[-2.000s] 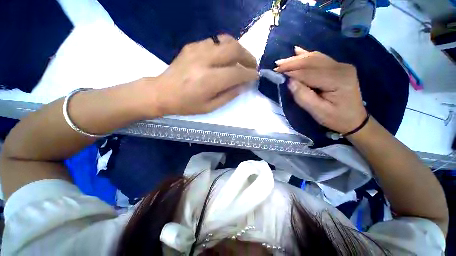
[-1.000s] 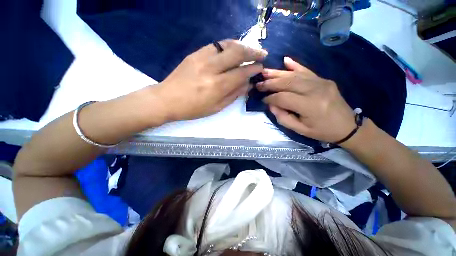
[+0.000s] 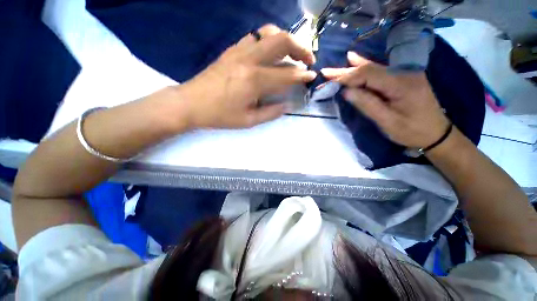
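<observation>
Dark navy fabric [image 3: 406,135] lies on the white table, with its curved side under and right of my right hand. My left hand [image 3: 250,82] has its fingertips at the fabric edge just below the presser foot [image 3: 315,40]. My right hand [image 3: 394,100] holds the fabric edge opposite, its thumb and finger near a small pale folded piece [image 3: 327,91]. The fingertips of both hands nearly meet. The fingers are slightly blurred, and what lies between the left fingertips is hard to see.
A grey cylinder [image 3: 410,47] hangs right of the needle area. More navy fabric [image 3: 29,76] lies at the far left. A pink item [image 3: 493,100] lies at the right. A measuring tape [image 3: 265,183] runs along the front edge. A blue bin [image 3: 115,217] is below.
The pale piece shows between my hands again, after navy cloth showed there a second ago. My left fingers have spread slightly and my right hand has moved a little right. The machine head shows more.
</observation>
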